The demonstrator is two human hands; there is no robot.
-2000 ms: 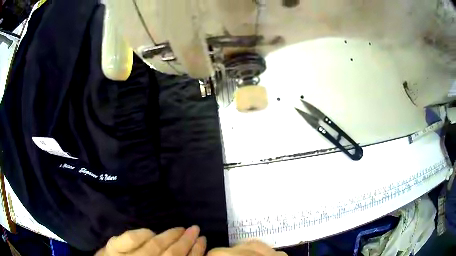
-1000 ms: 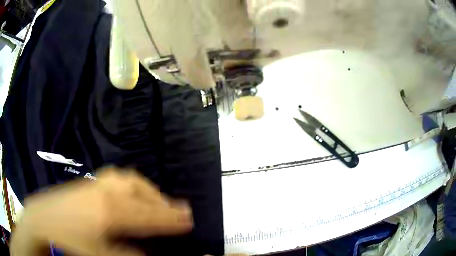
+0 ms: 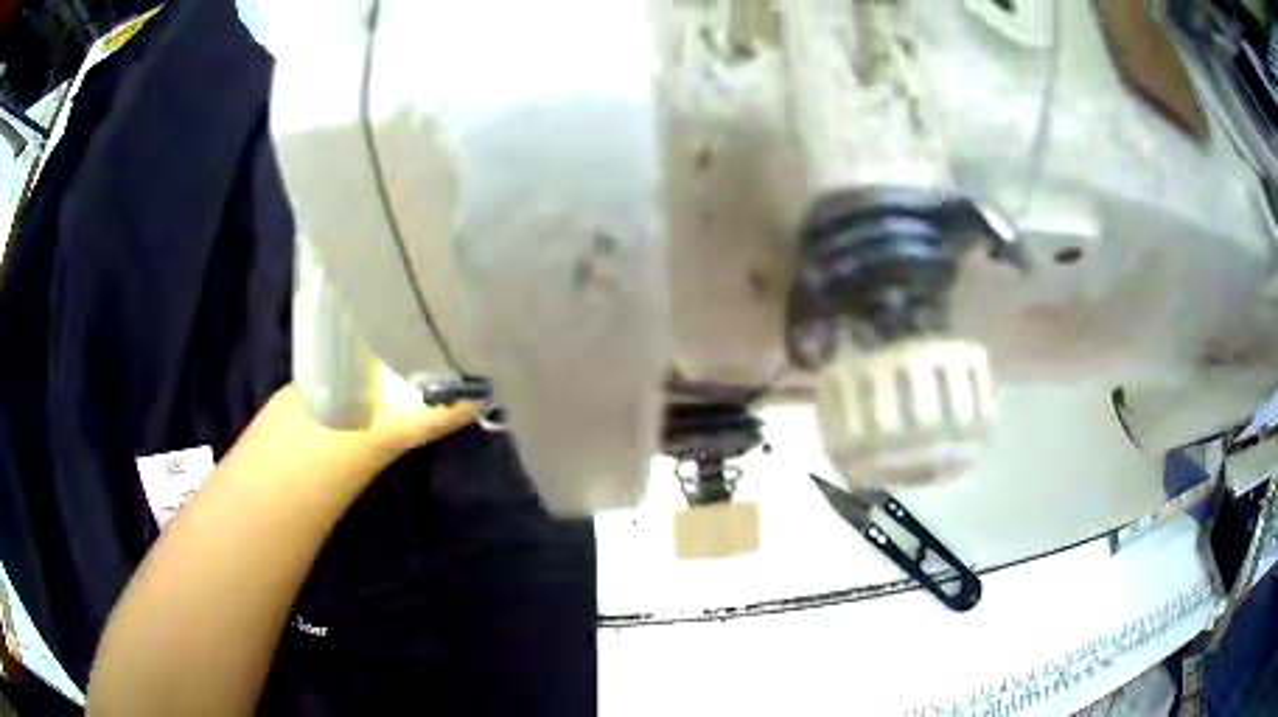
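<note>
The black garment (image 3: 435, 588) lies spread under the left side of the machine, its straight right edge running towards the wearer. A white label (image 3: 175, 479) and part of some small white lettering show on it. My left hand (image 3: 325, 451) reaches forward over the garment to the machine head (image 3: 561, 266). The lamp tube and the head hide most of its fingers; one finger or thumb shows at the small metal part low on the head. Whether it grips anything is hidden. The needle area is hidden behind the head. My right hand is out of the picture.
Black thread snips (image 3: 904, 539) lie right of the needle area. A cream ribbed knob (image 3: 908, 406) with a dark spring juts from the machine. The pale lamp tube (image 3: 330, 343) hangs left of the head. A printed ruler (image 3: 1065, 672) runs along the front edge.
My left hand has moved from the garment's lower part forward to the machine head. My right hand has left the picture. The view has shifted, so the head looks larger and nearer.
</note>
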